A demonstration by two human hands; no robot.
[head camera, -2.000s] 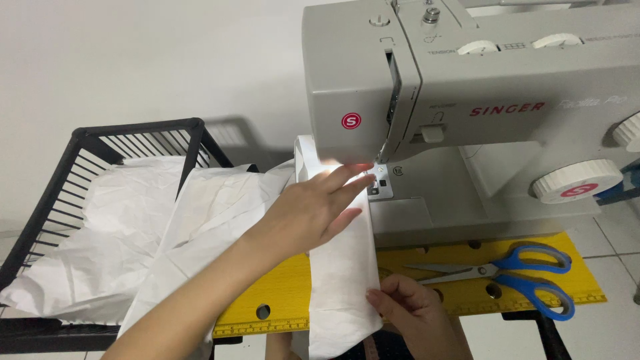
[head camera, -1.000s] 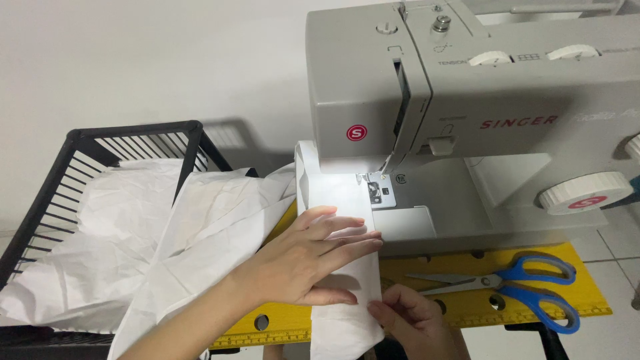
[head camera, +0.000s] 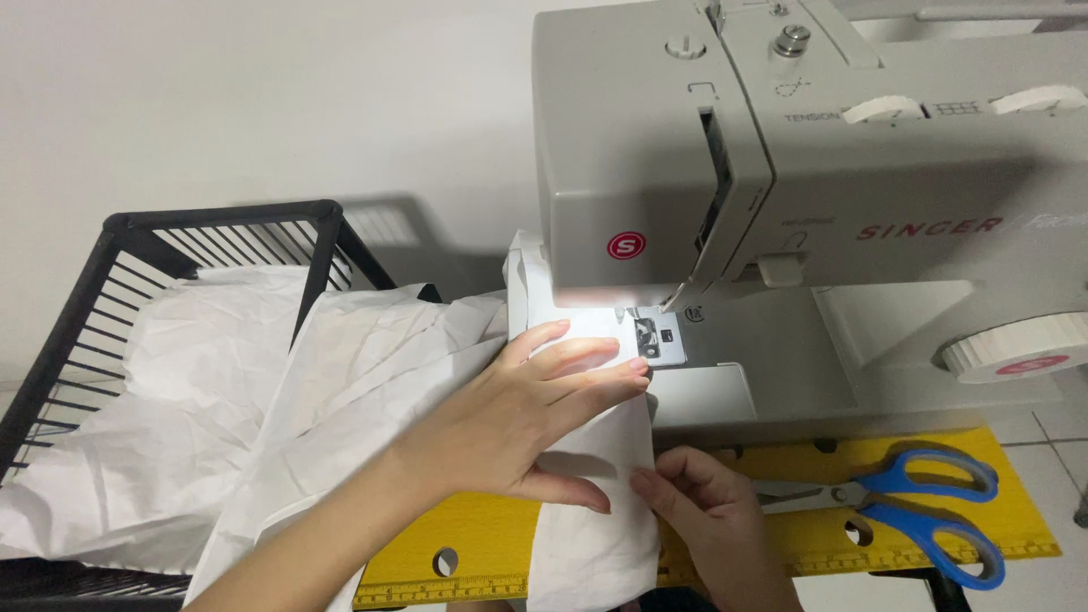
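Note:
A folded strip of white fabric (head camera: 595, 510) runs lengthwise under the presser foot of a grey Singer sewing machine (head camera: 646, 153), whose lamp lights the metal needle plate (head camera: 668, 337). My left hand (head camera: 518, 416) lies flat on the strip just in front of the foot, fingers spread. Near the strip's front right edge, my right hand (head camera: 710, 501) pinches the fabric between thumb and fingers. More white fabric (head camera: 357, 374) trails left from the machine, partly under my left forearm.
A black slatted basket (head camera: 223, 214) holding crumpled white fabric (head camera: 187, 408) stands at left. Blue-handled scissors (head camera: 858, 493) rest on the yellow board (head camera: 484, 527) with ruler markings, right of my right hand. A pale wall (head camera: 255, 102) rises behind.
Two seconds ago my left hand was higher on the strip, its fingers near the presser foot; it then moved back toward the front. My right hand has stayed at the strip's right edge.

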